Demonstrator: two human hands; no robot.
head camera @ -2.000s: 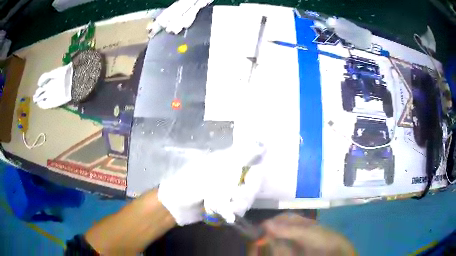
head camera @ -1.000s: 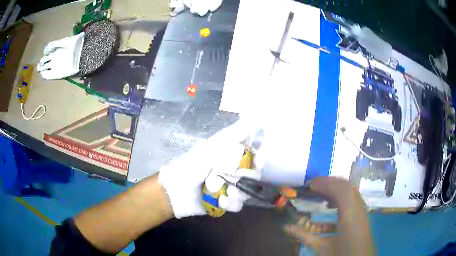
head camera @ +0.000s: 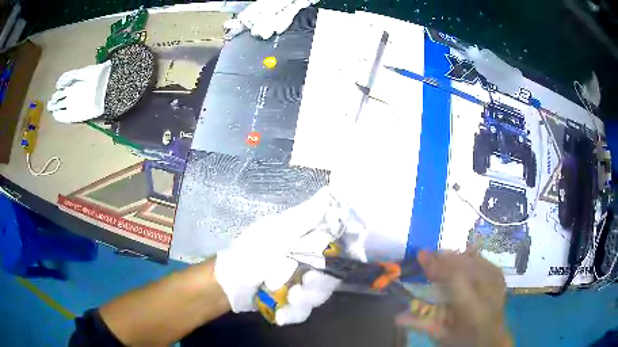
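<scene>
My left hand point(head camera: 278, 261), in a white glove, grips a yellow electronic unit point(head camera: 272, 303) with a blue band, low in the middle of the view. The glove hides most of the unit. My right hand point(head camera: 461, 298), bare and blurred, holds pliers point(head camera: 383, 274) with dark jaws and orange-and-black handles. The jaws point left and lie at the gloved fingers and the unit. Whether they touch the unit cannot be told.
A yellow unit with a white cord point(head camera: 32, 129), a spare glove point(head camera: 80, 93) and a speckled round pad point(head camera: 130, 81) lie left. More white gloves point(head camera: 271, 17) lie at the back. A blue pen-shaped tool point(head camera: 406, 73) and a thin grey tool point(head camera: 375, 68) lie near the white sheet point(head camera: 352, 129).
The pliers came up from a blurred low position to the gloved fingers about a second ago. Since then the left hand has tilted slightly and the unit's lower end has shifted down and left.
</scene>
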